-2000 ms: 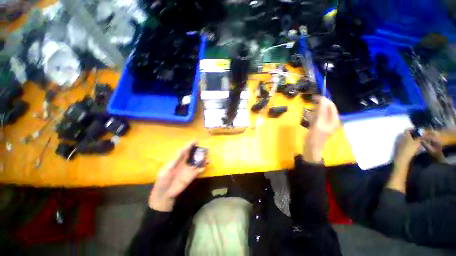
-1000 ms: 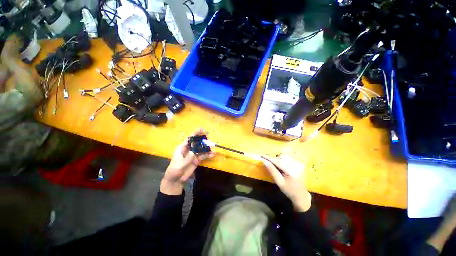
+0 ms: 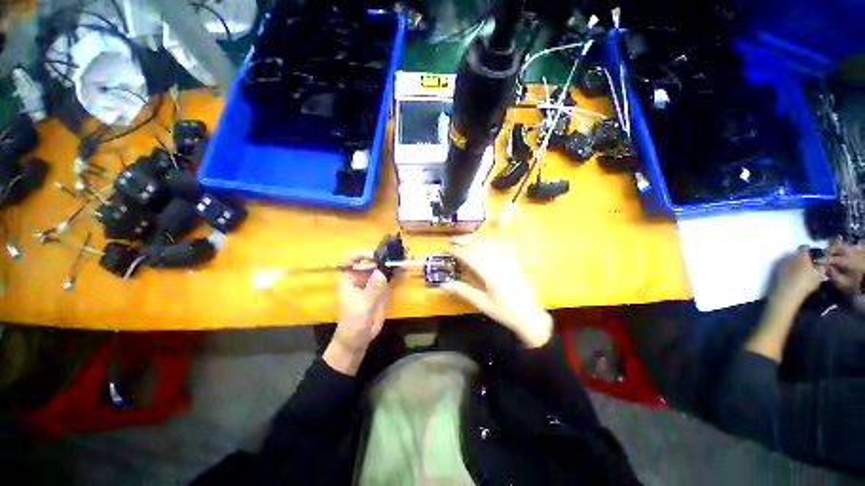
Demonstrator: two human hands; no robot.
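Observation:
My left hand (image 3: 360,302) holds a small black housing (image 3: 388,254) between thumb and fingers over the front of the bench. A cable lead (image 3: 318,270) stretches left from it, its far end blurred and pale. A short pale piece of lead runs right from the housing towards a second black piece (image 3: 441,270), which shows metallic or pale details on top. My right hand (image 3: 501,288) is at this piece's right side, fingers around its edge. The electric screwdriver (image 3: 471,128) hangs with its tip at the screw feeder (image 3: 424,126), beyond my hands.
A blue bin of black parts (image 3: 285,180) is at left, a larger blue bin (image 3: 730,207) at right beside a white sheet (image 3: 745,256). Black units with leads (image 3: 156,204) lie left; wired units (image 3: 579,142) lie right of the feeder. A co-worker's hands (image 3: 806,275) are at far right.
The view has swung right again. The housing has turned, and its lead now stretches left instead of right. My right hand has left the lead and come close, at a second black piece.

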